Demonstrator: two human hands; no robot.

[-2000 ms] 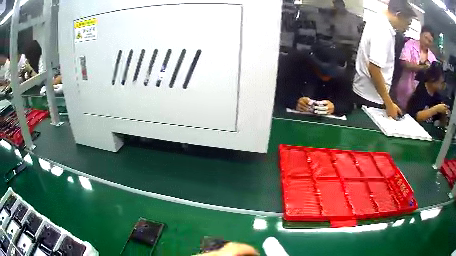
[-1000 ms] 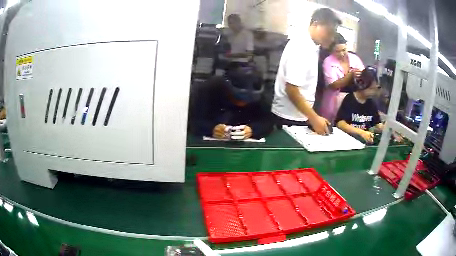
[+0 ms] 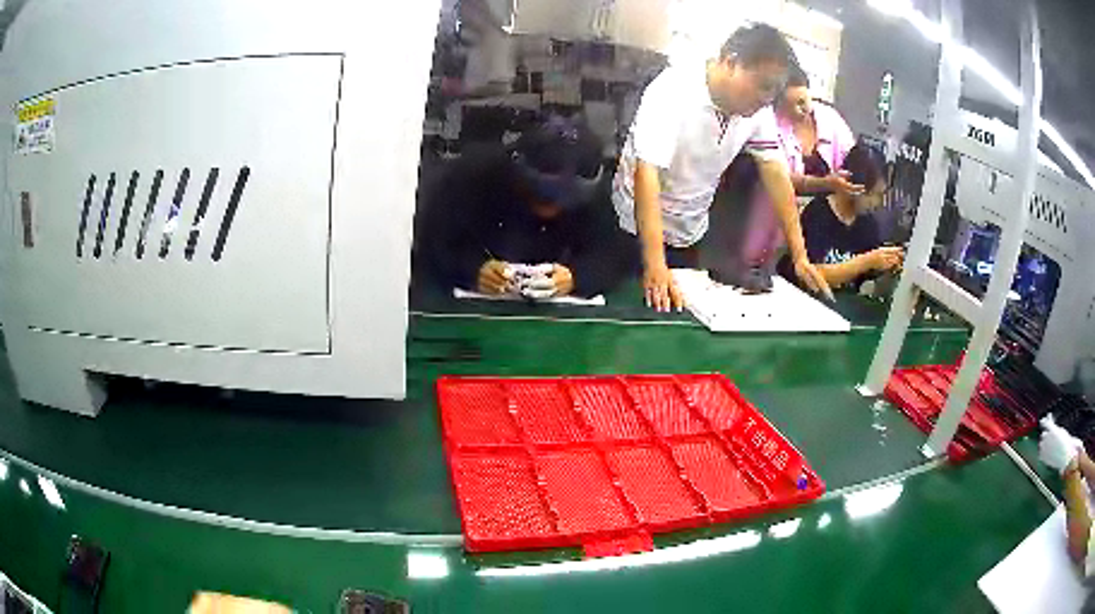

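A small bare, yellowish part of my left hand (image 3: 240,603) shows at the bottom edge. Its fingers are cut off, so its grip cannot be told. To its right, the top of a dark part (image 3: 375,602) shows at the bottom edge; whether a hand holds it is hidden. A black phone mid-frame (image 3: 84,564) lies on the green belt at lower left. A corner of the white parts tray (image 3: 17,599) shows at the far lower left. My right hand is out of the picture.
A red plastic basket (image 3: 606,462) with shallow compartments lies beyond the belt's pale rail. A grey machine cabinet (image 3: 180,300) stands at left, a white upright (image 3: 991,240) at right. People work opposite; a white-gloved hand (image 3: 1059,444) shows at right.
The view has swung right, so cabinet and basket sit further left. The white finger seen near the dark part is gone from view. The person in white now leans over the white board.
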